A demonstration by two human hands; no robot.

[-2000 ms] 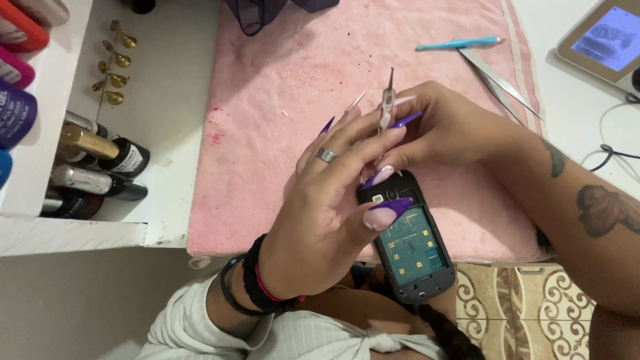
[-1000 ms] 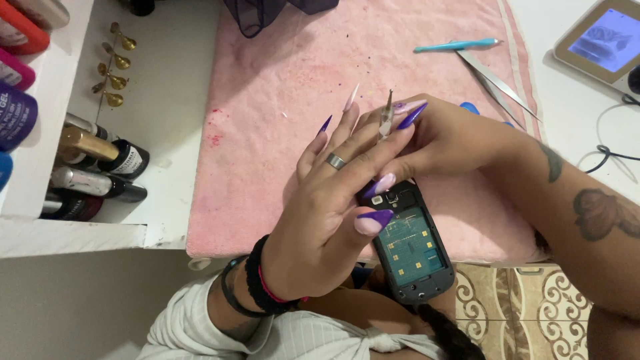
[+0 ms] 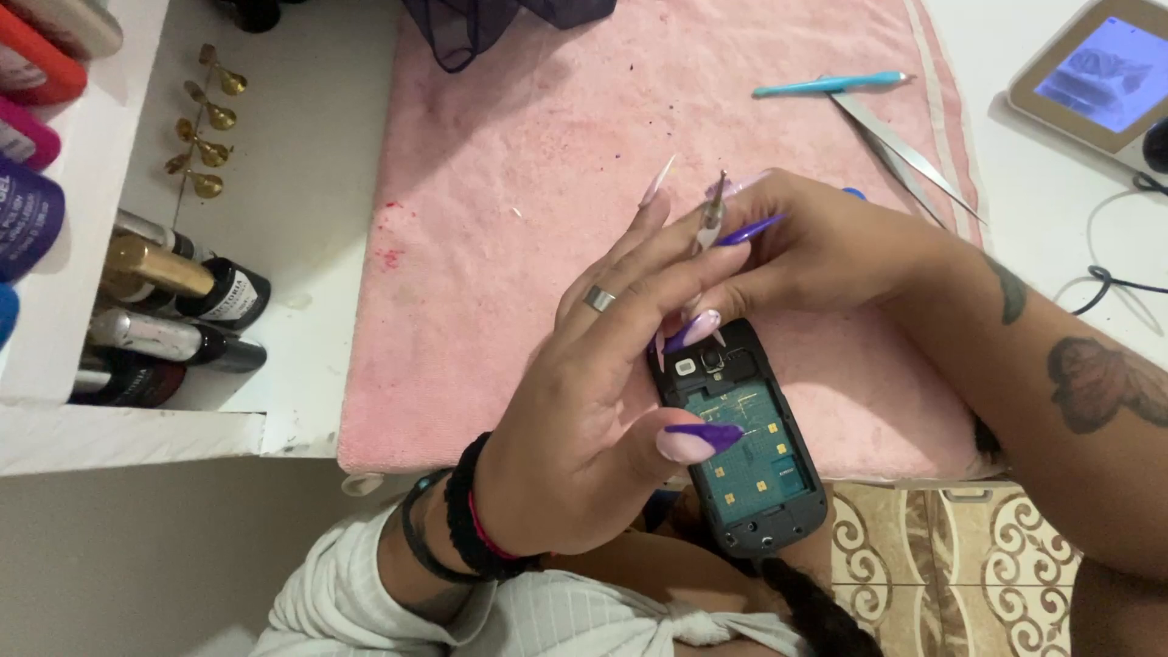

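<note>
A mobile phone with its back cover off [image 3: 756, 456] shows its green circuit board and camera, at the edge of a pink towel [image 3: 493, 274]. Over its left side lies my left hand [image 3: 620, 383], thumb above the board and fingers stretched up beside my right hand. My right hand [image 3: 794, 246] is bent in at the phone's top end. Between the hands stands a slim metal-tipped tool [image 3: 714, 214]; which hand grips it is hard to tell, and its lower part is hidden. The fingertips overlap, so what each hand holds is unclear.
A blue-handled tool [image 3: 830, 85] and metal tweezers [image 3: 903, 160] lie at the towel's upper right. Beyond them stand a device with a lit screen [image 3: 1109, 68] and a black cable [image 3: 1109, 278]. Nail polish bottles [image 3: 173, 310] fill the left shelf; dark sheer cloth [image 3: 511, 23] lies at the top.
My right wrist and forearm have shifted slightly. A small blue thing beside the right hand, not visible two seconds ago, shows one second ago and now. The phone stays at nearly the same place.
</note>
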